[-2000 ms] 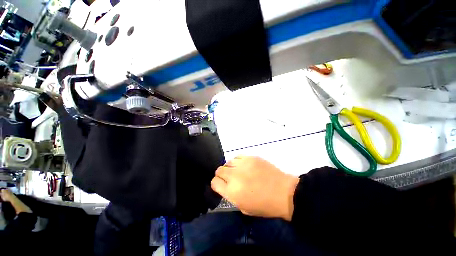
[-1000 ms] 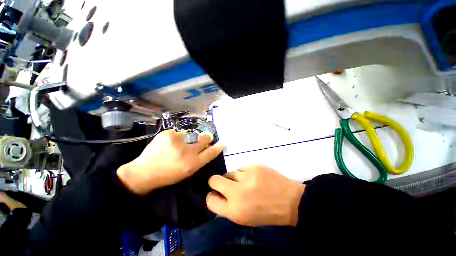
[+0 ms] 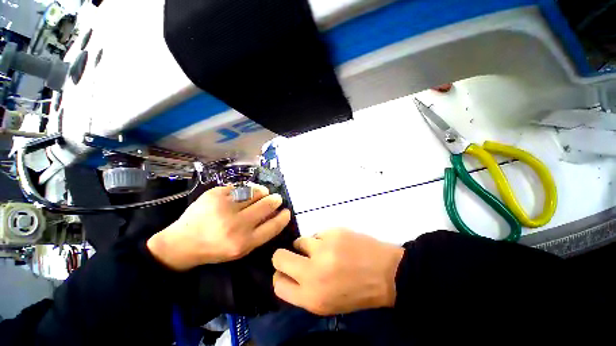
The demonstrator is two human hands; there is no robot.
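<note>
A black garment piece (image 3: 226, 287) lies under and between my hands, with its edge by the presser foot (image 3: 241, 193) of the white and blue sewing machine (image 3: 229, 135). My left hand (image 3: 219, 226) lies on the cloth with its fingertips beside the presser foot. My right hand (image 3: 338, 272) holds the near right edge of the cloth between thumb and bent fingers. The needle tip is hidden by metal parts and fingers.
Scissors (image 3: 458, 145) with green and yellow handles lie right of the needle on the white table (image 3: 365, 203). A wide black strip (image 3: 253, 61) hangs over the machine head. A measuring tape (image 3: 574, 238) runs along the front edge. The tension dial (image 3: 124, 178) is at left.
My left hand was out of view two seconds ago and now lies on the cloth by the presser foot. My right hand stays at the cloth edge. The view has shifted.
</note>
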